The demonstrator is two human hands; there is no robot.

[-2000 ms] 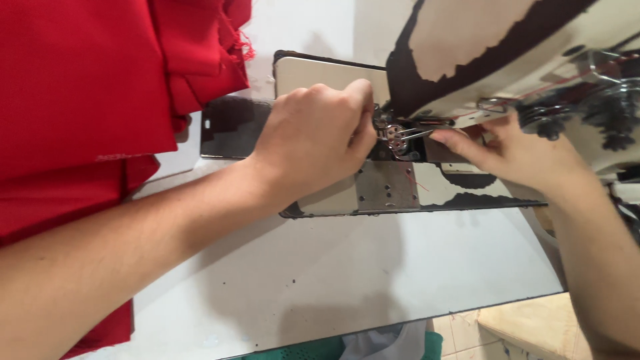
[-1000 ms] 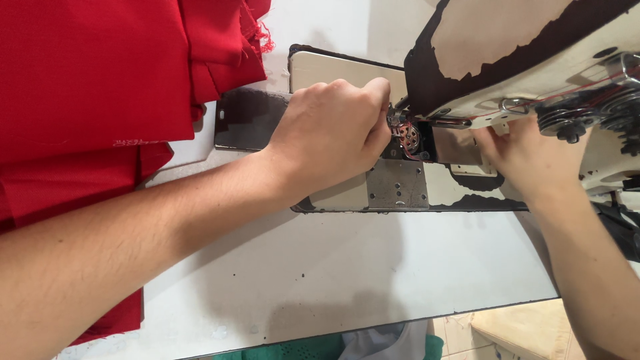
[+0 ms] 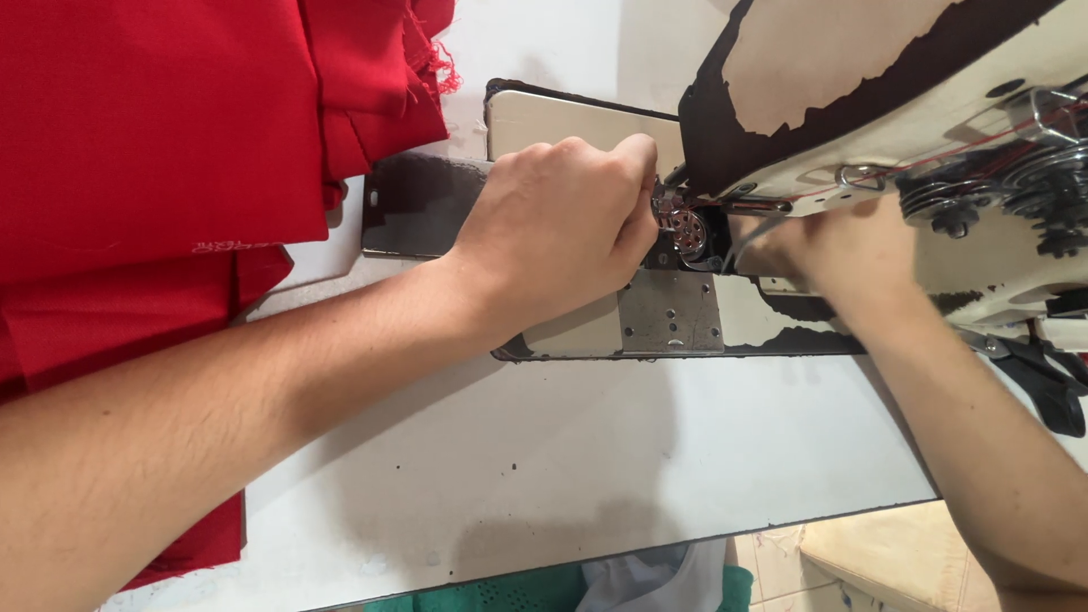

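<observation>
A sewing machine (image 3: 850, 110) with flaking dark and cream paint reaches in from the right. My left hand (image 3: 565, 221) is curled at the needle area, fingertips touching the left side of the presser foot area; what it pinches is hidden. Just right of its fingers a round metal part with holes (image 3: 688, 234) shows in the opened bed, beside the metal needle plate (image 3: 671, 310). My right hand (image 3: 858, 246), blurred, is under the machine's arm, its fingers near a thin grey metal tool, perhaps tweezers (image 3: 756, 242). Red thread runs along the machine head.
Red fabric (image 3: 153, 127) with frayed edges lies piled at the left. A dark metal slide plate (image 3: 421, 204) extends left of the bed. Black-handled scissors (image 3: 1037, 374) lie at the right. Green and pale cloth (image 3: 646, 582) is below the white table's edge (image 3: 527, 574), near a cream padded seat (image 3: 884, 552).
My right hand has moved right, away from the round metal part, since two seconds ago. My left hand stays at the needle area.
</observation>
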